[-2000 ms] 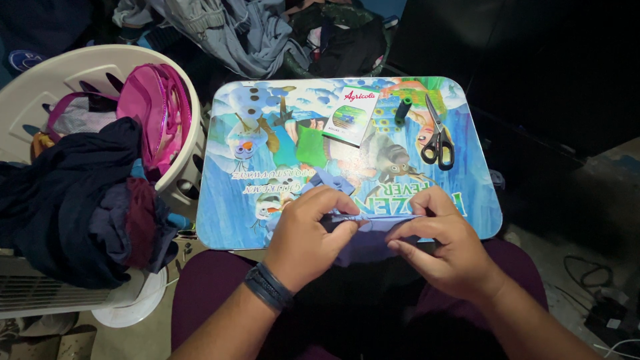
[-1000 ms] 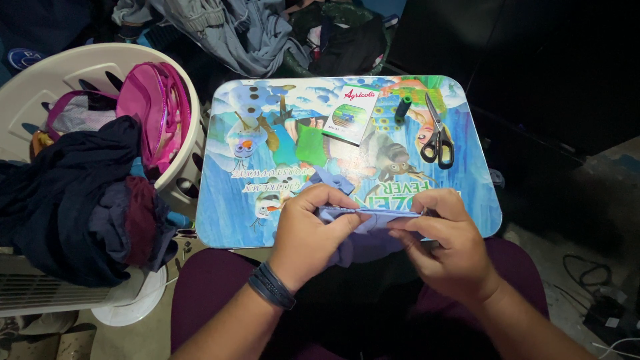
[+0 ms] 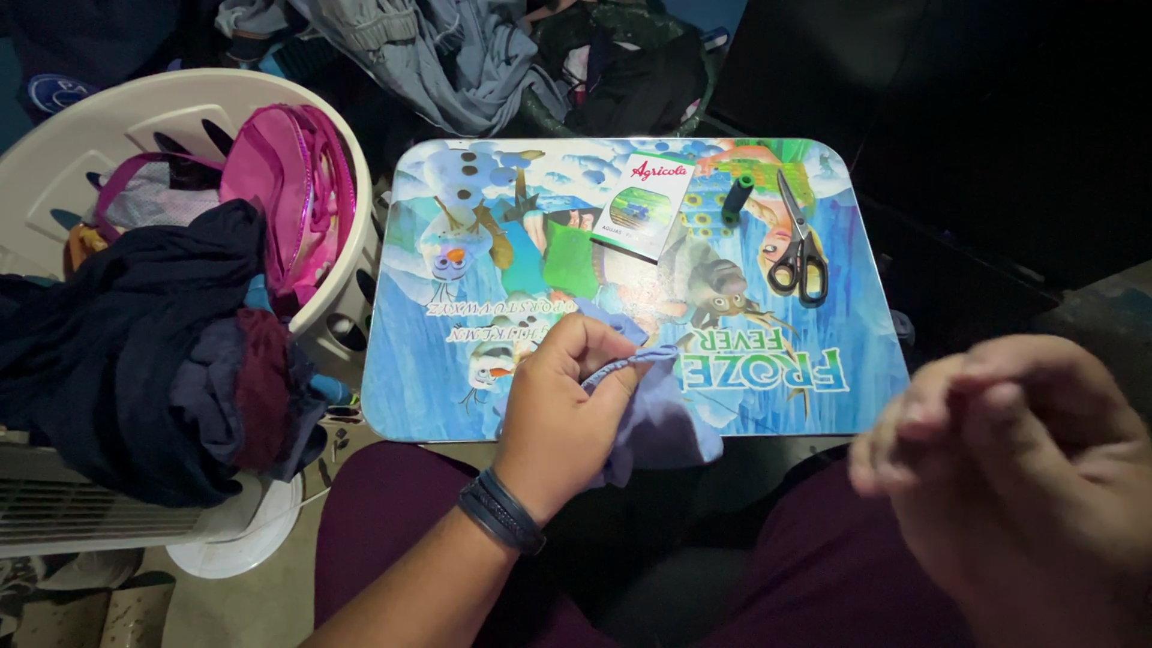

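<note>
My left hand [image 3: 571, 405] pinches the gathered edge of a blue-violet cloth [image 3: 661, 418] between thumb and fingers, over the near edge of a printed lap table [image 3: 855, 270]. The rest of the cloth hangs below that grip. Well to the right, my right hand [image 3: 1017, 432] is raised and blurred, its thumb and fingertips together; whether a needle or thread is between them cannot be seen. On the table lie a paper needle packet [image 3: 644, 205], a spool of dark green thread [image 3: 738, 196] and scissors with black handles [image 3: 796, 247], their blades pointing to the far side.
At the left stands a cream plastic laundry basket [image 3: 346, 166] with a pink bag [image 3: 270, 193] and dark clothes [image 3: 126, 342]. More clothes [image 3: 441, 63] are heaped behind the table. A fan-like grille [image 3: 90, 522] and a white round base [image 3: 238, 540] are at the lower left.
My right hand has left the cloth and moved out to the right. My left hand still grips the cloth. The packet, spool and scissors have not moved.
</note>
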